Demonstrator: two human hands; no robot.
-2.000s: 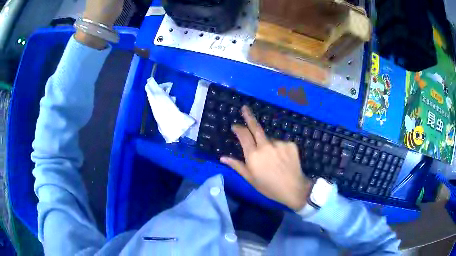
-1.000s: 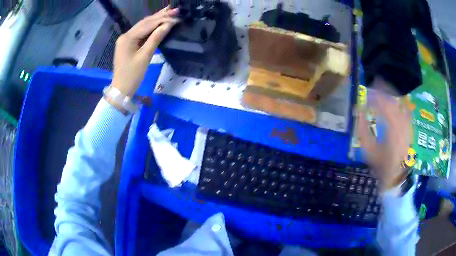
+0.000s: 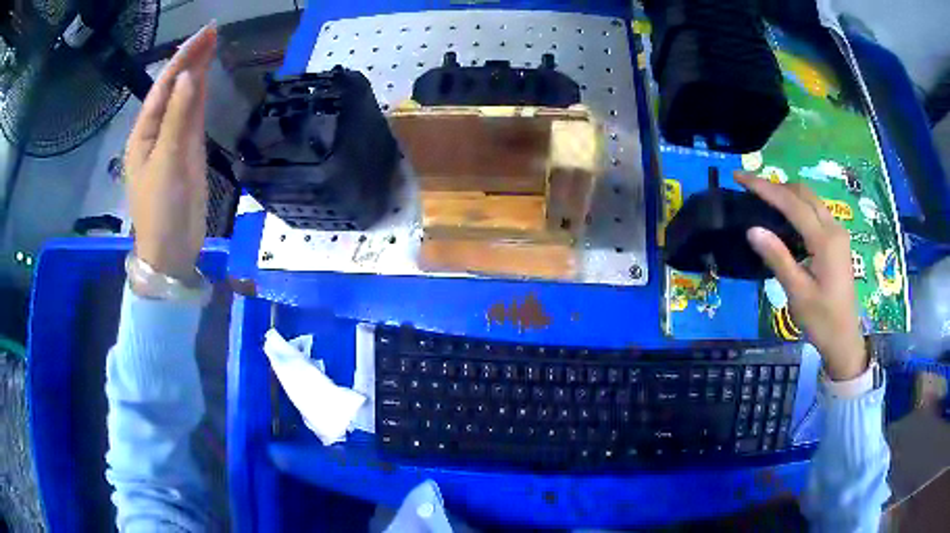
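Note:
My left hand [image 3: 170,172] is raised with extended fingers, empty, left of a block of black plastic parts [image 3: 318,151] on the perforated plate [image 3: 354,250]. My right hand [image 3: 818,260] has thumb and fingers around the right end of a single black plastic part [image 3: 714,234] over the blue booklet and green picture sheet. A row of black parts [image 3: 721,89] lies just beyond it. The brown wooden fixture [image 3: 484,208] sits on the plate, with a low black part [image 3: 495,83] behind it.
The keyboard [image 3: 583,401] lies along the bench front, with white crumpled tissue [image 3: 313,390] at its left end. A blue bin [image 3: 63,344] stands at left. A black fan [image 3: 78,78] is at upper left. The green picture sheet [image 3: 833,135] lies at right.
My left hand has moved off the left block of black parts. My right hand went from the keyboard to the right side and now has a single black part. The view has shifted.

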